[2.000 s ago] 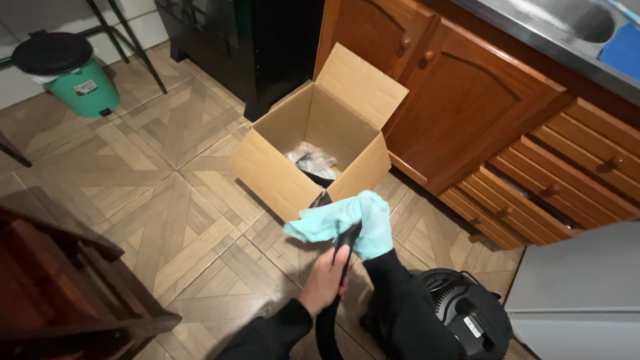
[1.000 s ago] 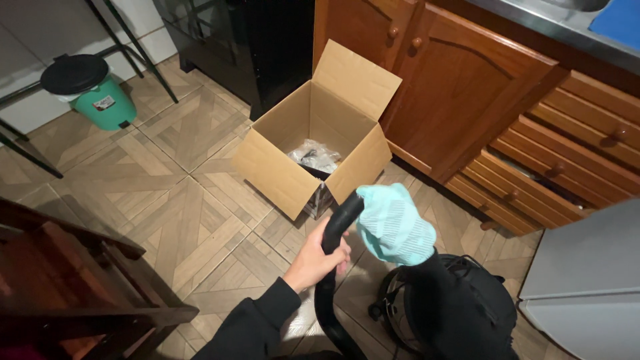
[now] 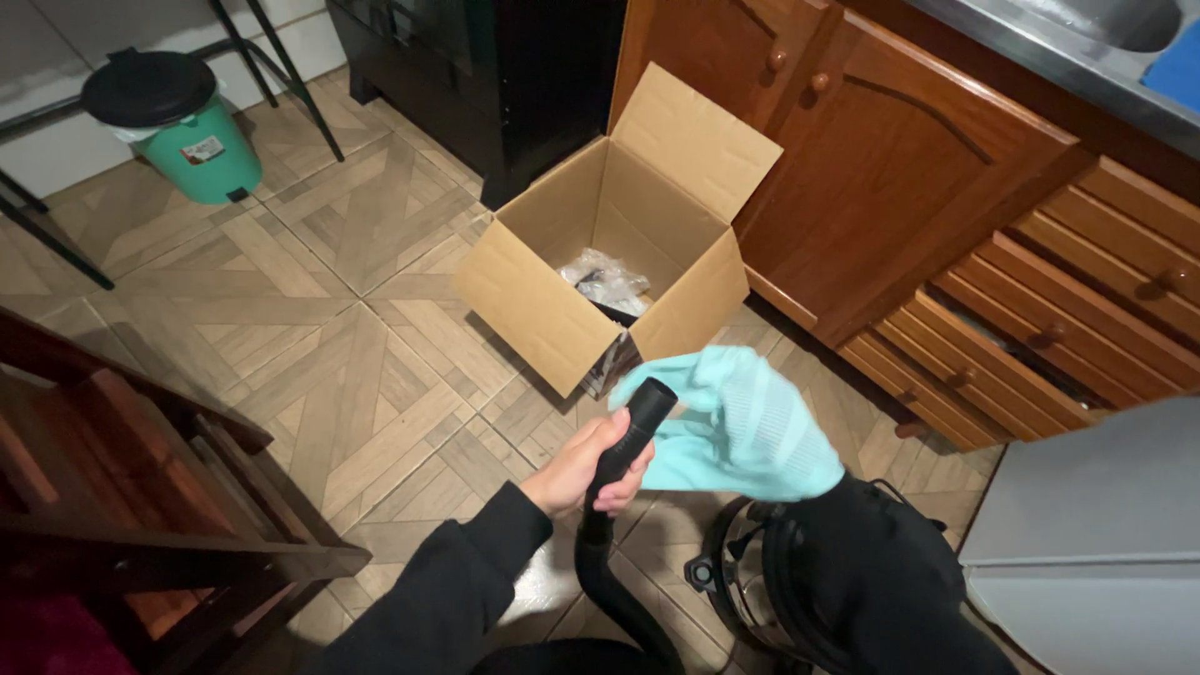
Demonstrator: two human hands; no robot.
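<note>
My left hand [image 3: 592,464] grips a black vacuum hose [image 3: 614,572] just below its open, rigid end, which points up and away. A light turquoise cloth [image 3: 750,431] covers my right hand, whose fingers are hidden beneath it; the cloth's loose part hangs behind and beside the hose end. Beyond both hands a cardboard box [image 3: 534,300] stands with its flaps spread, holding clear plastic wrapping [image 3: 605,281] and a dark item. Below my right sleeve is a canister vacuum cleaner [image 3: 750,572], partly hidden by the arm.
Wooden cabinets [image 3: 919,169] and drawers [image 3: 1050,328] run along the right under a steel sink [image 3: 1106,19]. A grey appliance or panel [image 3: 1097,525] is at lower right. Dark wooden furniture [image 3: 187,506] stands at left, a green bin [image 3: 202,155] at upper left, a black cabinet [image 3: 525,84] behind the box.
Two seconds ago the cloth lay against the hose near its end; now the hose end shows uncovered and the cloth is spread wider beside it. My left hand has stayed on the hose.
</note>
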